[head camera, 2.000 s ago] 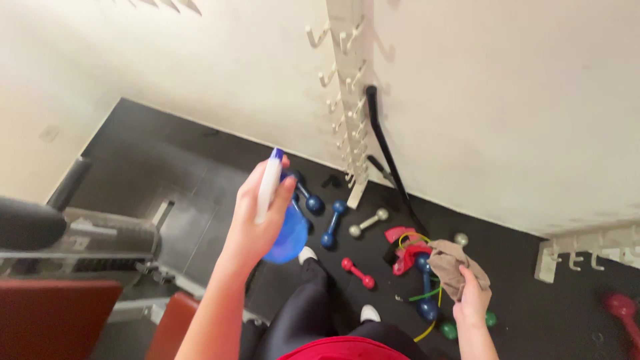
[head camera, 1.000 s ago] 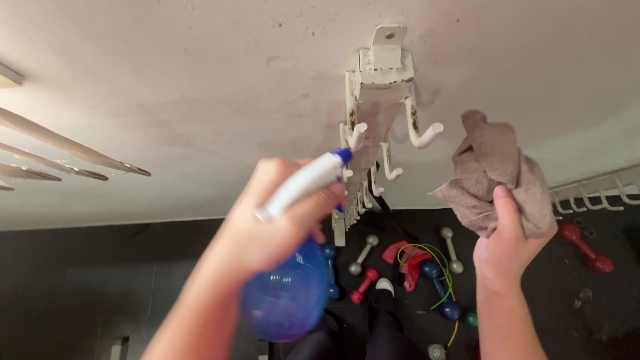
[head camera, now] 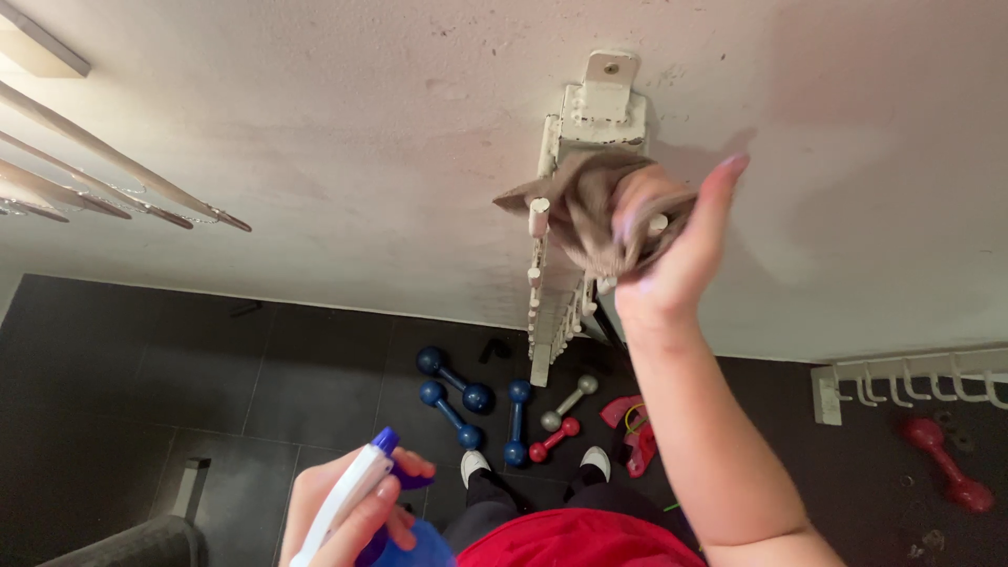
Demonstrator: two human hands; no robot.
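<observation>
My left hand (head camera: 354, 504) grips a spray bottle (head camera: 342, 500) with a white and blue trigger head and a blue body, low in the view. Up at the wall, my right hand (head camera: 669, 236) presses a crumpled brown cloth (head camera: 591, 205) against the upper part of a white metal hook rack (head camera: 602, 114). The cloth lies over and between the top hooks and hides part of them. The fingers are blurred and partly covered by the cloth. The rack's paint is chipped, and its hooks run down toward the floor.
Blue dumbbells (head camera: 516, 421), a grey dumbbell (head camera: 568, 402) and a small red dumbbell (head camera: 554, 439) lie near my feet. A second hook rack (head camera: 827, 394) and a larger red dumbbell (head camera: 945, 465) are at right. Wooden bars (head camera: 110, 142) hang at upper left.
My right hand has brought the cloth from the right of the rack onto its upper hooks. My left hand, with the spray bottle, has moved down and away from the rack.
</observation>
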